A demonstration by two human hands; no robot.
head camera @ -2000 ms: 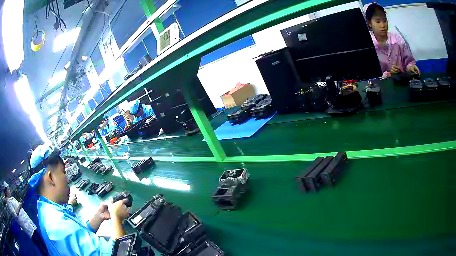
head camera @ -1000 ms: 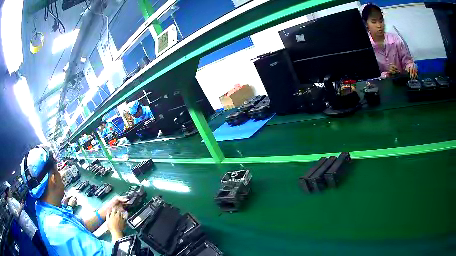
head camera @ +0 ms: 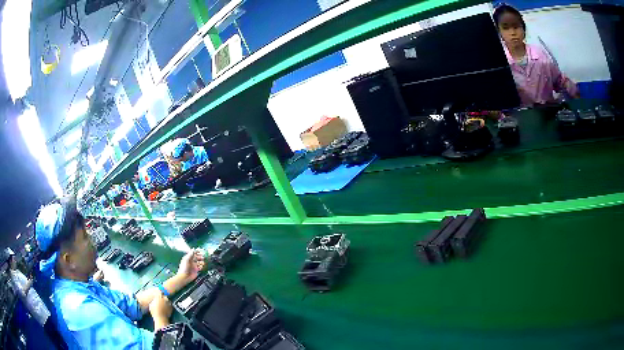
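Neither of my hands is in the picture. Nearest in front of me, at the lower left, a pile of open black case halves [head camera: 222,311] lies on the green bench [head camera: 383,301], cut off by the lower edge. A chunky assembled case body [head camera: 325,262] stands in the middle of the bench. Several narrow black blocks [head camera: 451,236] lie side by side to its right, by the pale green rail. Another dark case body [head camera: 231,249] sits beyond the pile, near another worker's hand.
A worker in blue [head camera: 89,294] sits at the left, arm stretched over the bench. A green upright [head camera: 280,171] stands behind the rail. A blue sheet [head camera: 328,178] holds dark parts. A worker in pink [head camera: 537,75] is across the bench beside a large black panel [head camera: 455,61].
The worker in blue has moved a case body from close by onto the bench beyond the pile and let it go. The middle body and narrow blocks have shifted slightly right. The pink-clad worker's head has turned.
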